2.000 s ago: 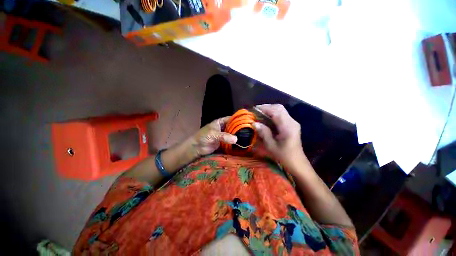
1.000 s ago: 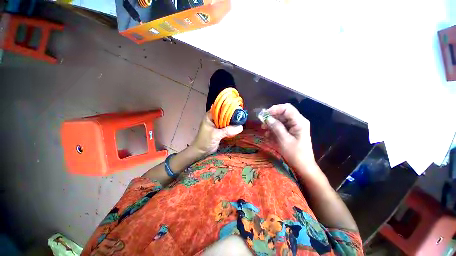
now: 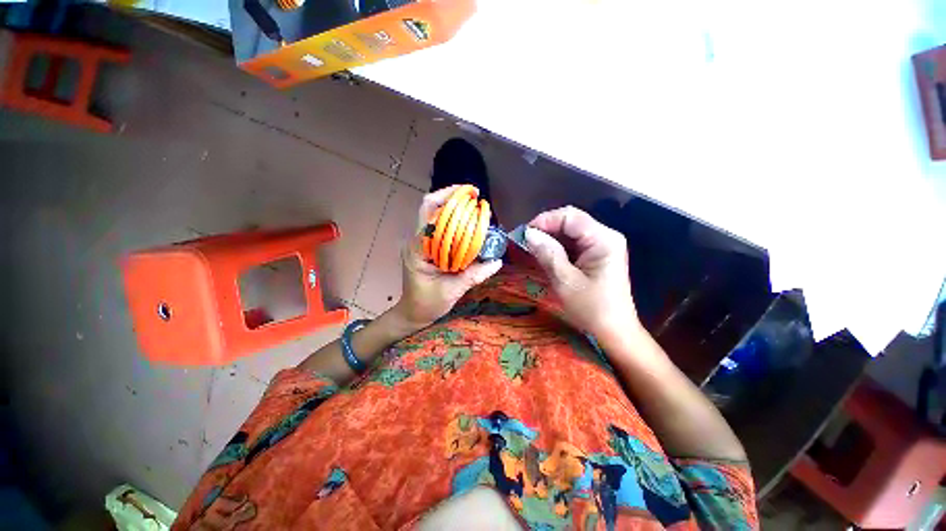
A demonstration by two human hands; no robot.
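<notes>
My left hand (image 3: 427,282) holds an orange coil (image 3: 456,230) over my lap, upright, with its dark round end piece (image 3: 493,245) facing right. My right hand (image 3: 581,264) is just right of the end piece. Its thumb and index finger pinch a small, thin greyish piece (image 3: 519,238) beside the end piece. I cannot tell whether the piece touches it, or exactly what it is.
The white table (image 3: 622,124) runs diagonally from upper left to right, its edge beyond my hands. An orange and black colour box (image 3: 353,47) lies at its upper-left edge. An orange stool (image 3: 223,296) stands left. An open carton (image 3: 762,363) with dark and blue contents is below right.
The end piece came into view as the coil was turned in my left hand. My right hand moved away from the coil, then back left towards the end piece with the small piece.
</notes>
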